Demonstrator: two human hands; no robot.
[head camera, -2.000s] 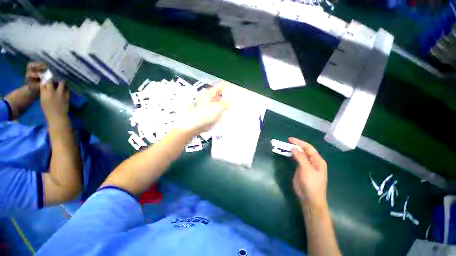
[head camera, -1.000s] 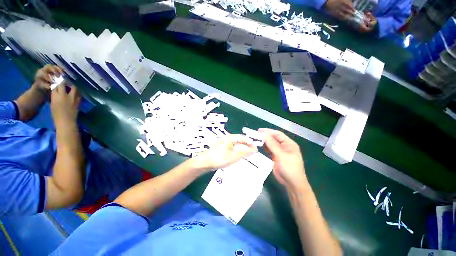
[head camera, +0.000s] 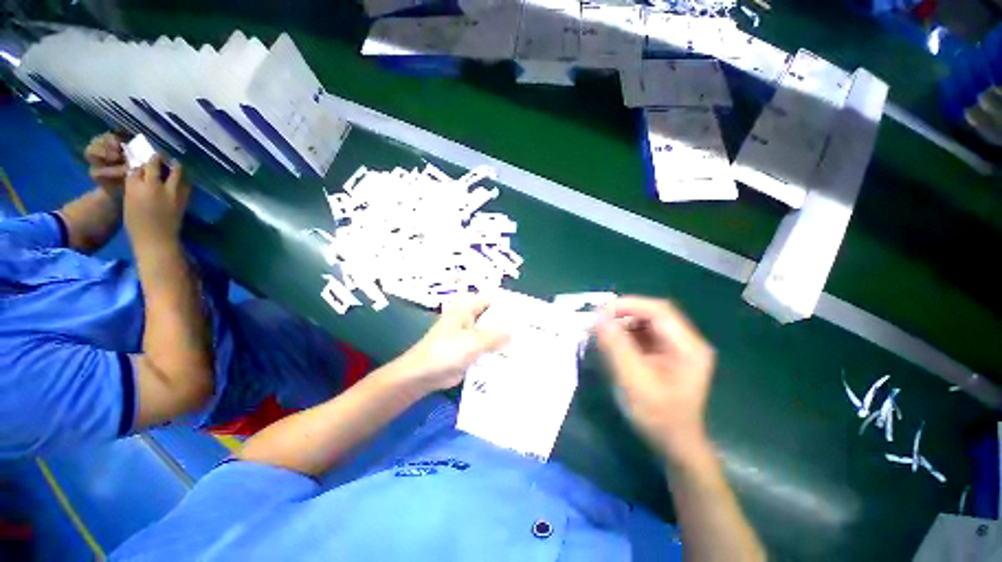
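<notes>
A white printed retail box (head camera: 521, 397) lies at the bench's near edge, in front of my body. My left hand (head camera: 461, 340) holds it at its upper left side. My right hand (head camera: 657, 368) is blurred at the box's upper right, its fingertips pinched on a white hang tab (head camera: 585, 301) at the box's top edge. Whether the tab is stuck to the box cannot be told. A heap of loose hang tabs (head camera: 412, 236) lies just beyond my left hand.
Boxes stand fanned (head camera: 291, 104) at the far left beside a seated person's hands (head camera: 137, 176). Beyond the edge rail (head camera: 615, 225), boxes (head camera: 690, 154) lie on the green belt against a long white bar (head camera: 819, 209). Peeled strips (head camera: 879, 412) lie at the right.
My hands came together at the box's top with the tab and have since moved apart a little. The box now lies more upright in view, held by my left hand at its left side.
</notes>
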